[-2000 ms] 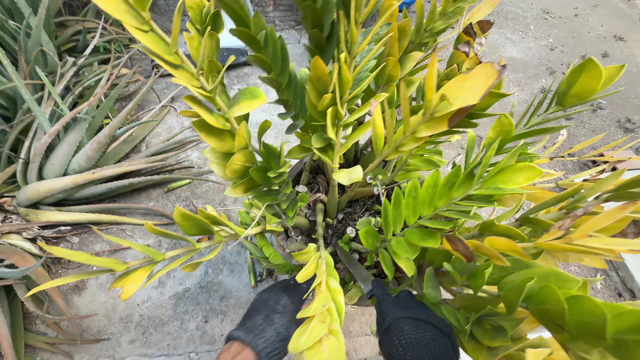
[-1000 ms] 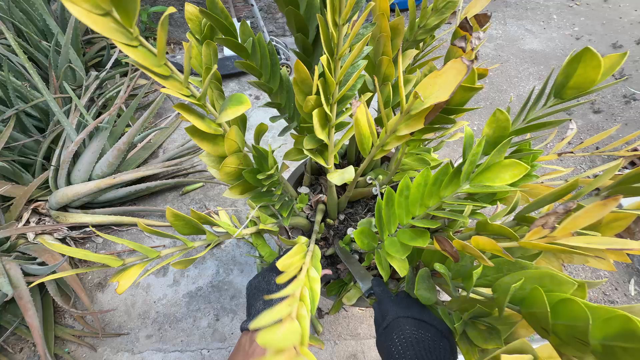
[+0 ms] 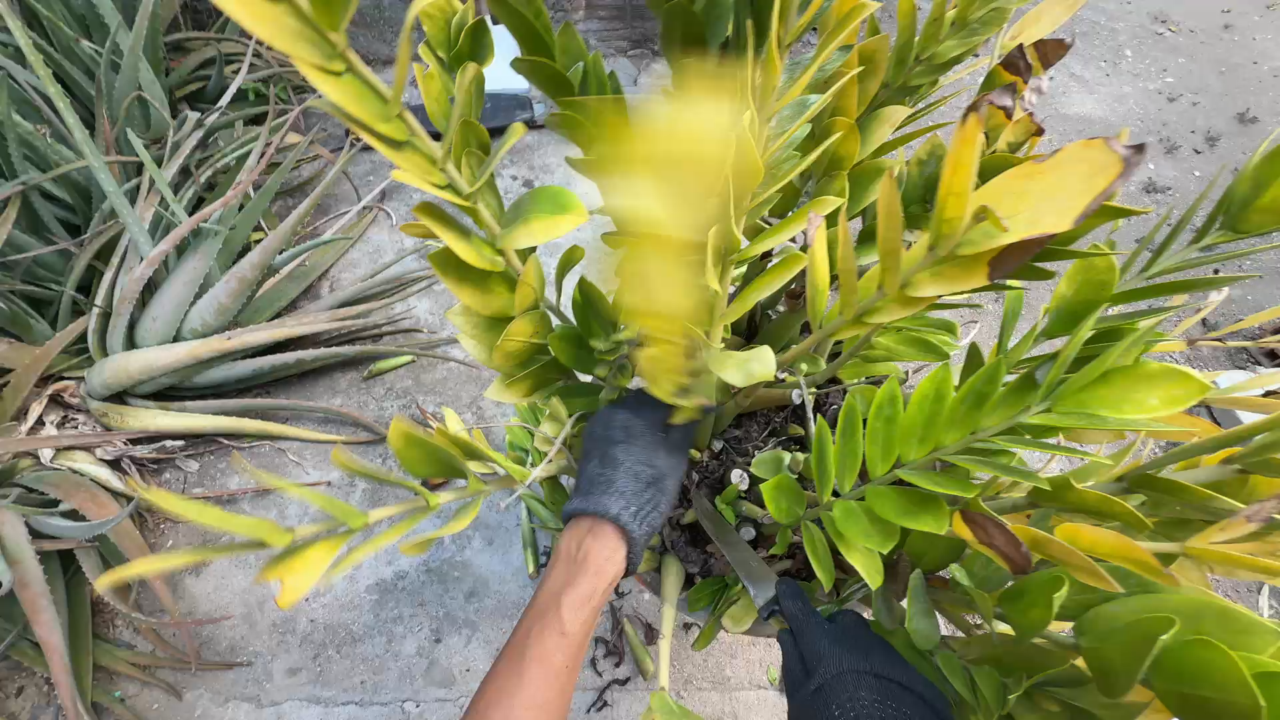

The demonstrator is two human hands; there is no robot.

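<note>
A large leafy plant with green and yellow leaflets, like a ZZ plant (image 3: 920, 410), fills the middle and right of the head view. My left hand (image 3: 635, 465), in a dark glove, reaches in near the stem bases; a blurred yellow stem (image 3: 670, 210) rises just above it. The fingers are hidden, so I cannot tell whether they grip that stem. In a black glove, my right hand (image 3: 850, 655) is closed on a knife, its handle mostly hidden. The knife blade (image 3: 735, 545) points up and left over the dark soil (image 3: 740, 450).
Aloe plants (image 3: 200, 290) with long spiky leaves spread over the left side. A yellowing stem (image 3: 380, 515) reaches low across the concrete ground (image 3: 400, 620). A cut-looking pale stem (image 3: 670, 610) stands below the soil. A white and dark object (image 3: 505, 90) lies behind the plant.
My left hand has moved up and in toward the stem bases, baring the forearm. The yellow stem that hung down in front between my hands is no longer there; a blurred yellow one now stands above my left hand.
</note>
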